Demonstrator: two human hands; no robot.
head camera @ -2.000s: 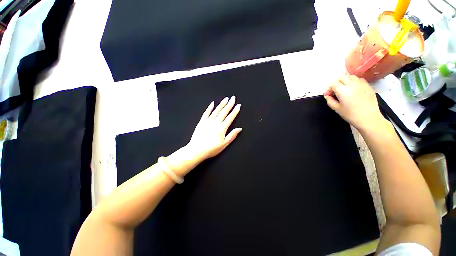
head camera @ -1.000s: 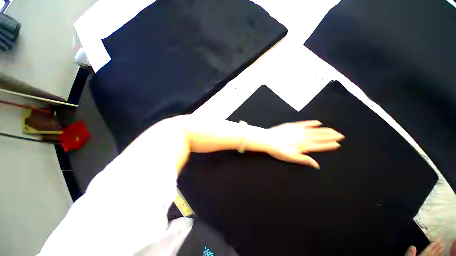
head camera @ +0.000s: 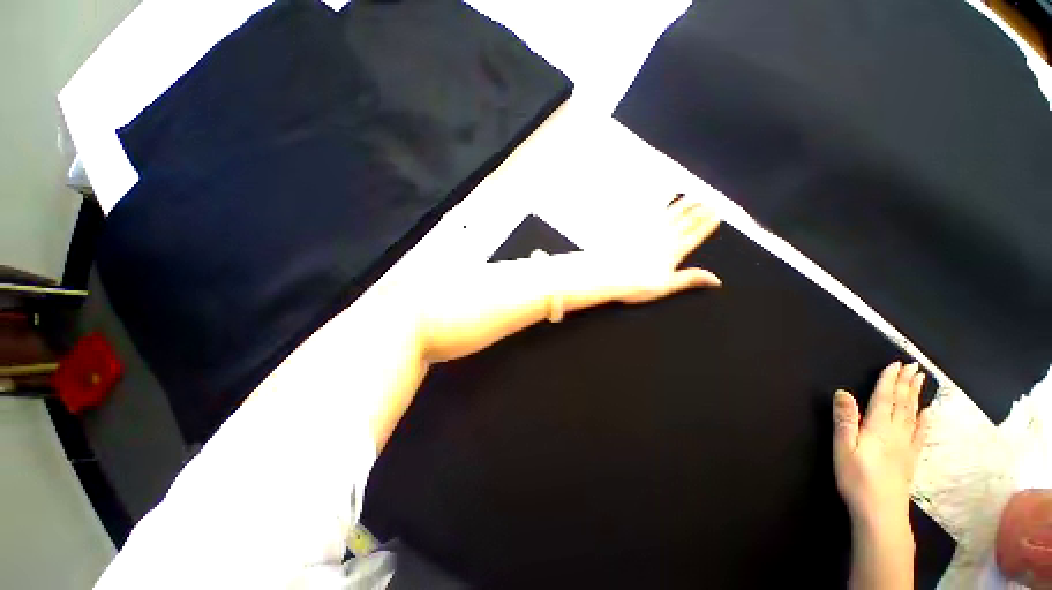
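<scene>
A large black notched panel [head camera: 646,426] lies flat in front of me on the white table. My left hand [head camera: 689,248] lies at its far left corner, fingers spread, fingertips close to the edge, holding nothing. The forearm hides part of the notch there. My right hand [head camera: 886,429] lies flat on the panel near its far right corner, fingers extended, holding nothing. A small dark mark shows by the left fingertips; I cannot tell what it is.
Stacked black panels [head camera: 312,173] lie at left. Another black panel [head camera: 877,173] with a ragged right end lies beyond the notched one, a narrow white gap between. A pink-red container [head camera: 1027,537] is cut off at lower right. A red object [head camera: 87,372] is below the table at left.
The view has swung left. My left hand has moved from the middle of the panel to its far left corner. My right hand has come back into view and rests on the far right corner.
</scene>
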